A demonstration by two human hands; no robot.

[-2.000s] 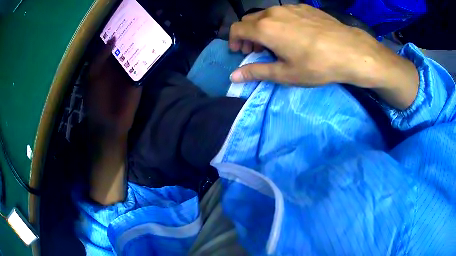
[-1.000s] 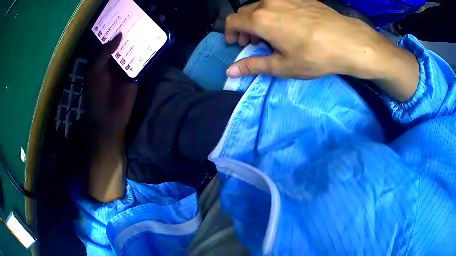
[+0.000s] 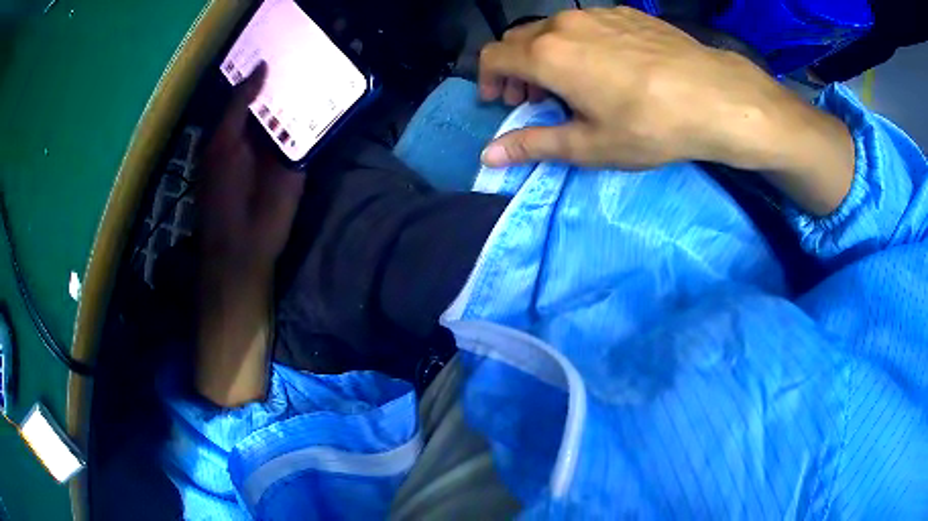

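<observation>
A smartphone with a lit white-pink screen is held low below the bench edge, at the upper left. My left hand is in dark shade and holds it from the lower left. A dark digit lies over the left part of the screen; the other fingers are hard to make out. My right hand rests palm down on the blue smock over my leg, fingers slightly bent, thumb apart. It holds nothing that I can see.
The green bench mat and its curved wood-coloured edge run along the left. A flat white battery lies at the lower left by the edge. A black cable lies above it. A bright blue bag-like thing is at the top right.
The dark digit has moved from the screen's left border further over the screen. The view has shifted slightly. My right hand stays resting on the smock.
</observation>
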